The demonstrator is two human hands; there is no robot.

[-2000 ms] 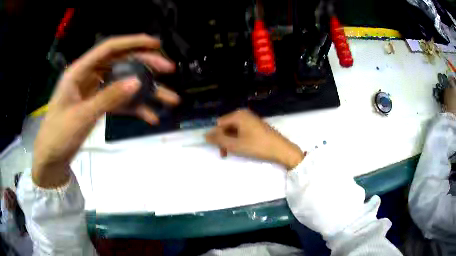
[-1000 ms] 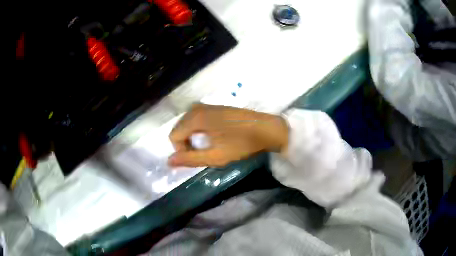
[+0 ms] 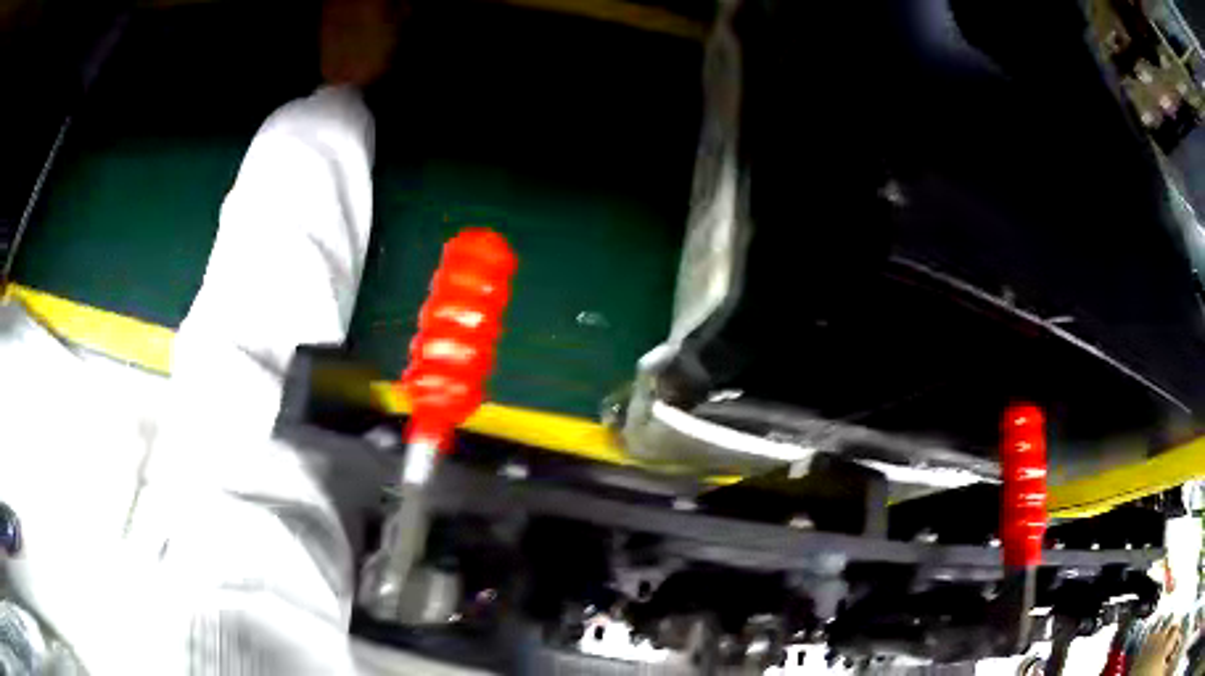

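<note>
The black clamping fixture runs along the bottom of the view, blurred and cut off by the lower edge. One red clamp handle stands upright left of centre, and another red clamp handle stands upright at the right. My left arm, in a white sleeve, reaches up from the bottom left past the fixture. My left hand is dark and cut off by the top edge, so its fingers and anything in them are hidden. My right hand is not in view.
A green surface with yellow edges lies behind the fixture. Crumpled clear plastic hangs over a large black tray or panel at the right. A white surface shows at left. Part of a hand shows at bottom right.
The view has swung up from the bench top to the area behind the fixture. My left arm now reaches far forward; my right hand has left the picture.
</note>
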